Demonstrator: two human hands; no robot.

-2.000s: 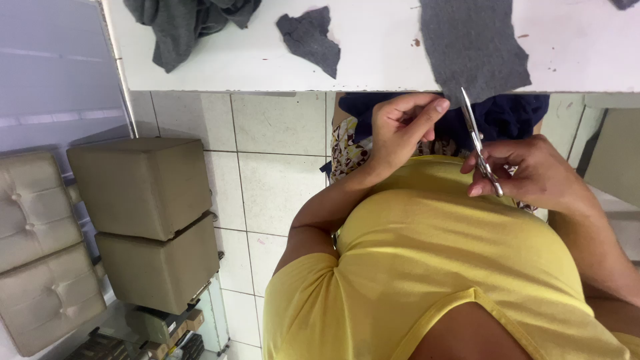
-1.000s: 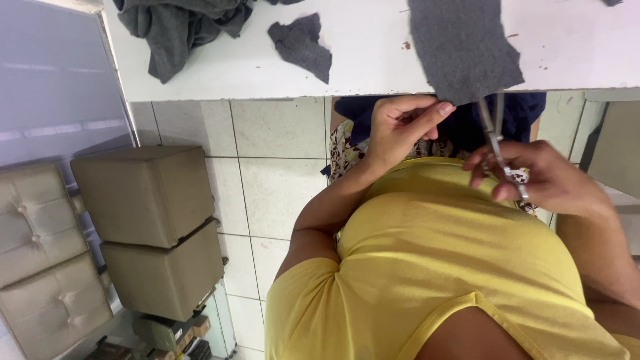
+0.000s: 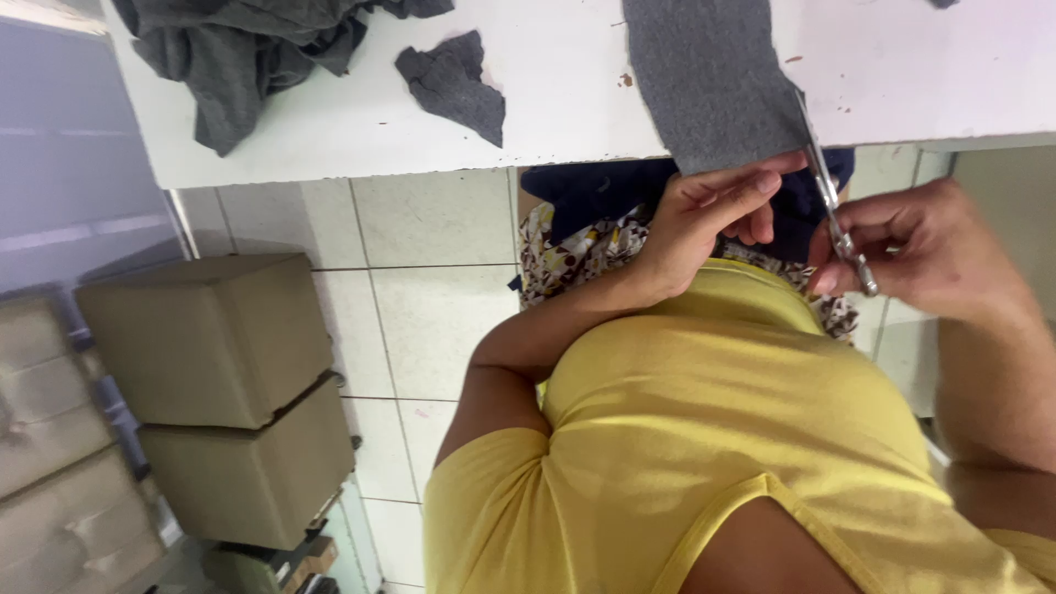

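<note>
A strip of dark grey fabric (image 3: 709, 82) lies on the white table and reaches its near edge. My left hand (image 3: 709, 219) is at the strip's near end, with its fingers at and under the cloth; how firmly it grips is hard to see. In my right hand (image 3: 916, 247) is a pair of metal scissors (image 3: 829, 194), pointing away from me. Their tips touch the strip's right edge near its lower corner, and the blades look nearly closed. A small irregular grey scrap (image 3: 458, 87) rests farther left on the table.
A heap of grey fabric (image 3: 247, 58) sits at the table's (image 3: 561, 124) left end. Below on the left, two brown padded cubes (image 3: 206, 338) are stacked on the tiled floor (image 3: 437, 223), beside tufted upholstered panels (image 3: 58, 429). Dark blue cloth (image 3: 610, 186) covers my lap.
My left hand has shifted its fingers under the strip's near end. The scissors have moved from the near edge to the strip's right side, and their blades have come together since one second ago.
</note>
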